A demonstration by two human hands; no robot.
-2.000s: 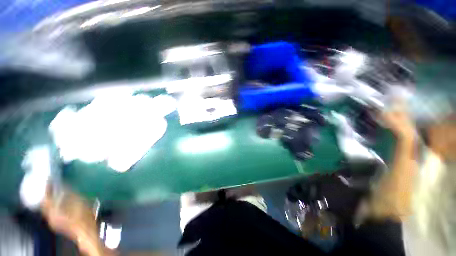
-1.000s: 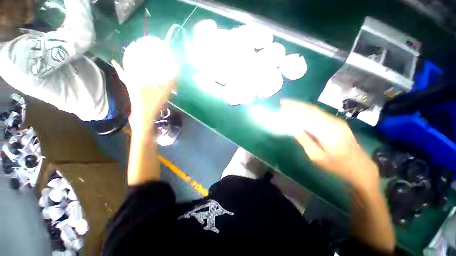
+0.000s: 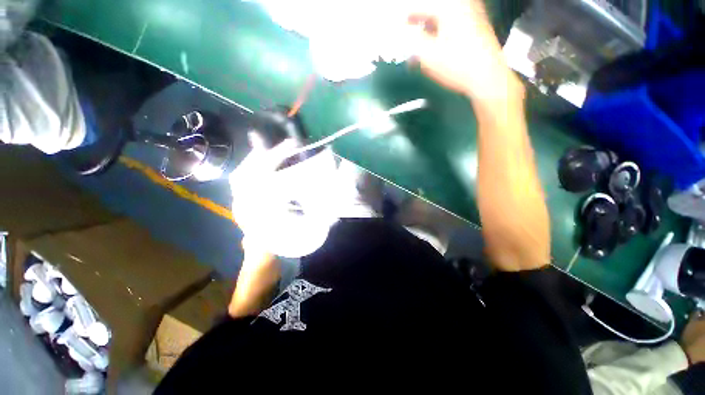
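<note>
My left hand, mostly lost in glare, holds a white housing close in front of my chest, at the bench's front edge. A dark round part shows at the housing's top, and a white cable sticks out from it to the right over the bench. My right hand is at the right side of an overexposed pile of white covers. Its fingertips are bent at the pile, but glare hides whether they grip anything.
The screw feeder and a blue bin stand at the upper right. Black round parts lie below the bin. A white unit with a cable is at far right, beside another person's arm. A carton of white parts is at lower left; a person's sleeve shows upper left.
My left hand has come down from over the bench to my chest with the white piece. My right hand has moved up to the white pile. The view has shifted.
</note>
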